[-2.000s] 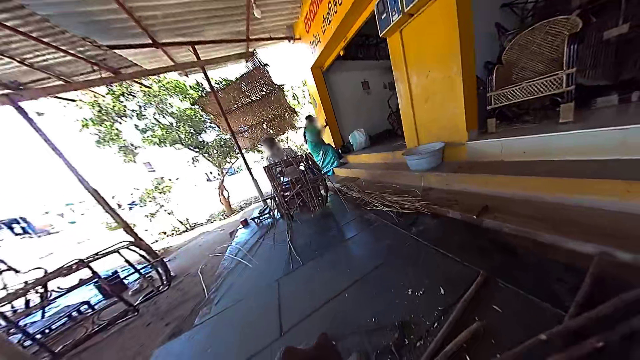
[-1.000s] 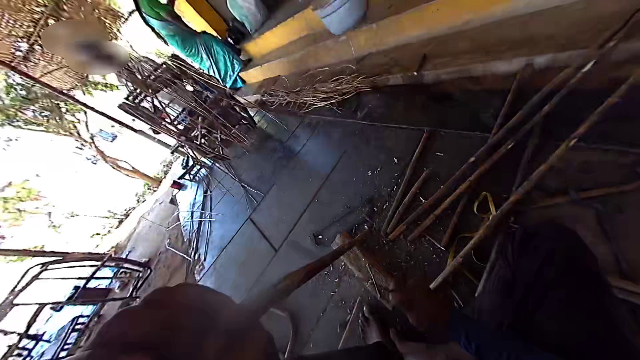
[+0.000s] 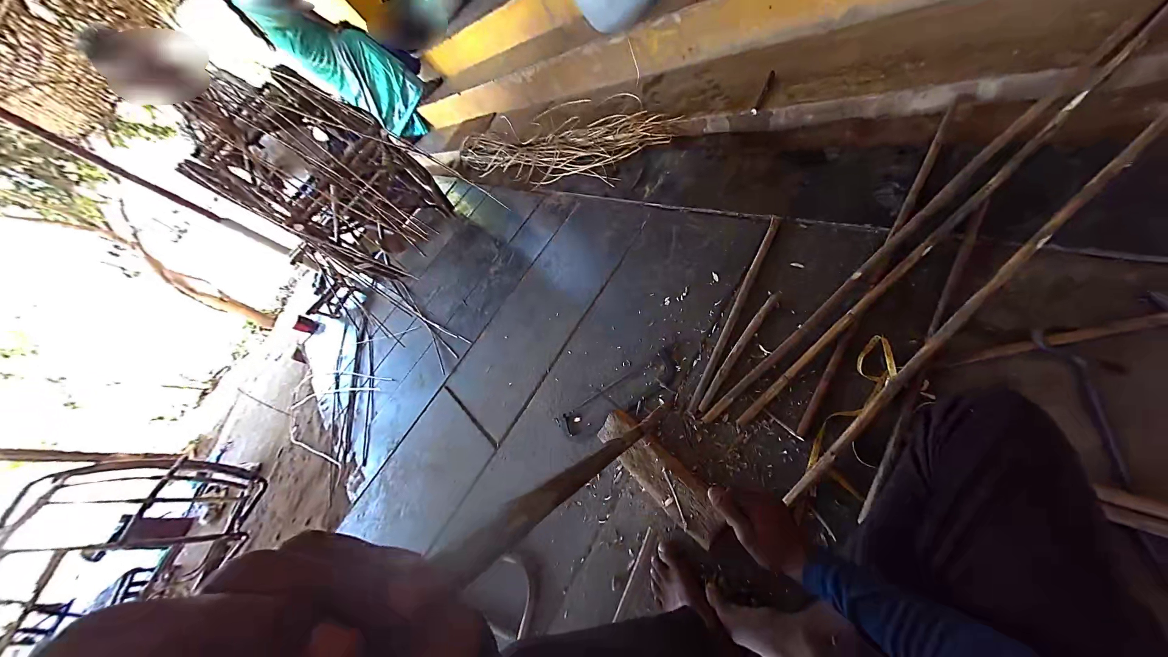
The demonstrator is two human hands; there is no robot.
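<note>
My left hand [image 3: 310, 593], large and close at the lower left, is closed around a tapered brown piece [image 3: 547, 502], probably a wooden stick. Its far tip meets the upper end of a rough wooden block [image 3: 652, 470] on the floor. My right hand [image 3: 762, 534], below a blue sleeve, grips the block's lower end; its thumb lies over the edge and the other fingers are partly hidden. A thin reddish stick [image 3: 680, 470] lies along the block. Bare feet [image 3: 675, 579] are just below it, amid wood chips. Several long poles [image 3: 1004, 269] lie to the right.
Shorter sticks [image 3: 739, 315] and a yellow strip [image 3: 878, 360] lie beside the poles. A bundle of thin canes [image 3: 575, 146] is by the yellow-edged step [image 3: 712, 55]. A person in green [image 3: 365, 68] sits near a cane frame [image 3: 310, 173]; another person is behind it. A bent frame [image 3: 137, 511] stands at left.
The view has swung down and tilted strongly. Both hands and the block, seen one second ago too, remain in much the same arrangement.
</note>
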